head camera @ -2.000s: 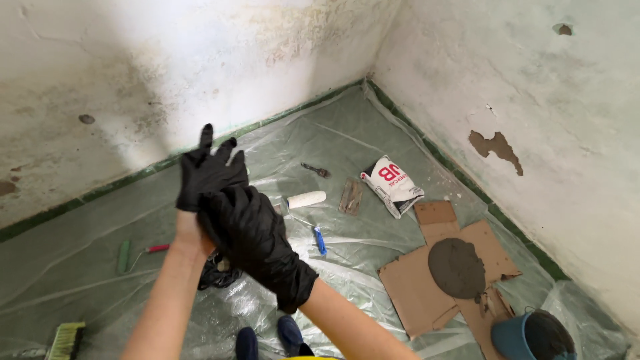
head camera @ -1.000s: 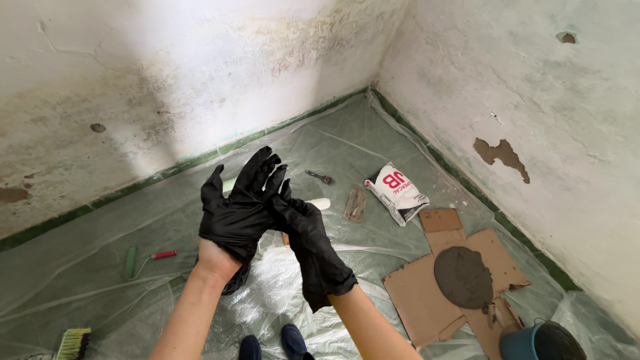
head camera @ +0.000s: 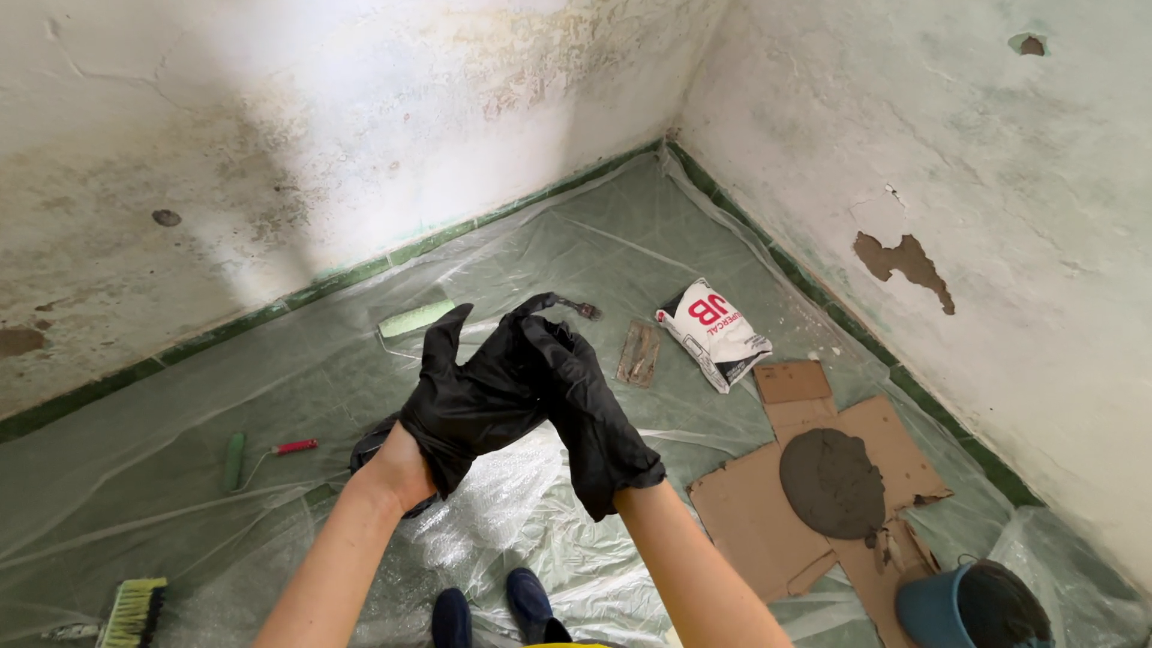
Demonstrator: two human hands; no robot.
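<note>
Both of my hands wear black gloves and meet in front of me above the plastic-covered floor. My left hand [head camera: 477, 391] is spread, its thumb pointing up. The fingers of my right hand [head camera: 585, 396] are closed on the glove at the left hand's fingers. Loose glove material bunches at both wrists. Beyond the hands lie a pale green paint roller [head camera: 416, 319], a paintbrush [head camera: 579, 308] and a flat, mortar-stained tool [head camera: 638, 354]. A dark object behind my left wrist is mostly hidden.
Plastic sheeting [head camera: 342, 378] covers the floor up to two stained walls. Rightward are a white bag [head camera: 715, 333], cardboard [head camera: 751, 513] bearing grey mortar [head camera: 832, 481], and a blue bucket [head camera: 931, 603]. Leftward lie a small green roller [head camera: 234, 461], a red handle [head camera: 295, 446] and a bristle brush [head camera: 133, 614].
My right hand has moved from the left hand's wrist or palm area up to its fingers. The left hand's fingers, spread upward earlier, now point toward the right.
</note>
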